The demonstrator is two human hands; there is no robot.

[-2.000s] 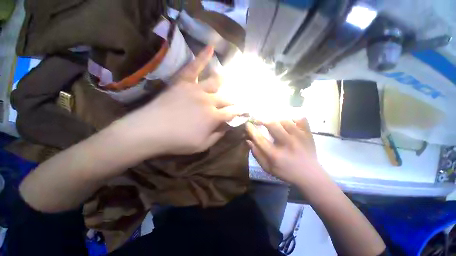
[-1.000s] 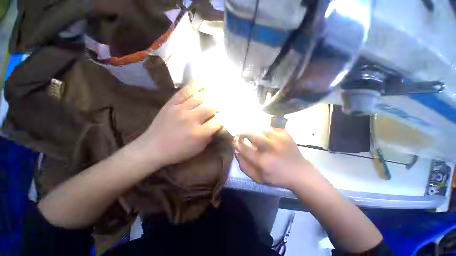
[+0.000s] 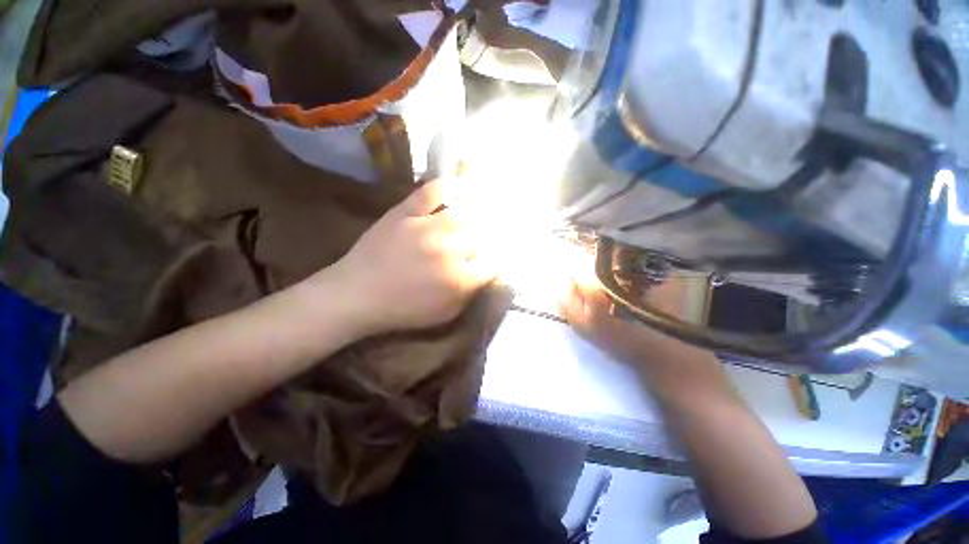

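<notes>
The brown garment fabric (image 3: 308, 213) lies bunched at left and centre and hangs over the table's front edge. A curved white panel with orange-red edging (image 3: 351, 109) lies on it, upper left. My left hand (image 3: 425, 260) lies on the brown fabric with its fingers in the lamp glare; what they grip is hidden. My right hand (image 3: 600, 303) is near the needle area, blurred, partly behind the machine head; its fingertips are lost in glare. The sewing machine head (image 3: 701, 117) fills the upper right. The machine lamp (image 3: 521, 170) glows beside it; presser foot and needle cannot be made out.
A dark flat rectangle (image 3: 747, 310) shows partly behind the machine head. A small yellow-green tool (image 3: 804, 396) lies on the white table (image 3: 638, 409). A small metal-and-black part (image 3: 910, 418) sits at the table's right end. Blue material (image 3: 866, 510) is below right.
The machine head looms larger and lower in view and now partly covers my right hand and the dark rectangle. My right hand has shifted right, apart from my left hand.
</notes>
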